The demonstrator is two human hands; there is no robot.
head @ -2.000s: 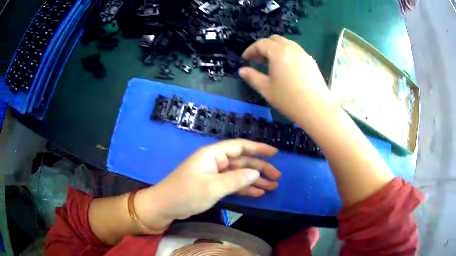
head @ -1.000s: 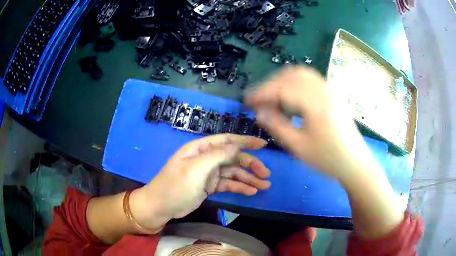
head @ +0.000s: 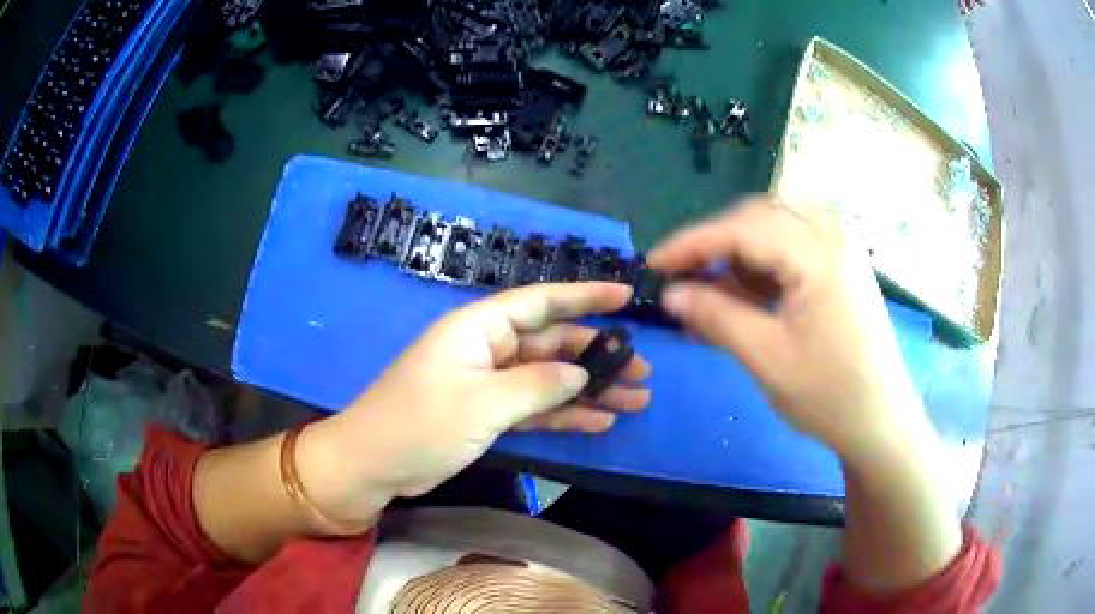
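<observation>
My left hand (head: 480,384) is palm up over the blue board (head: 324,342) and holds a small black part (head: 605,359) between thumb and fingers. My right hand (head: 781,312) is just right of it, thumb and index fingertips together at the right part of a row of black units (head: 498,254). A dark piece shows at these fingertips; whether it is pinched or standing in the row is hard to tell. The row stands side by side on the board, two units near its left end looking shinier. My right hand hides the row's right end.
A heap of loose black parts (head: 480,72) lies beyond the board on the green bench. A shallow box (head: 877,180) with tiny silvery pieces is at the right. Stacked blue sheets (head: 72,132) with rows of black units are at the far left.
My right hand came back from the loose parts to the row beside my left hand. A black part is now in my left hand, which looked empty before. The view has shifted slightly.
</observation>
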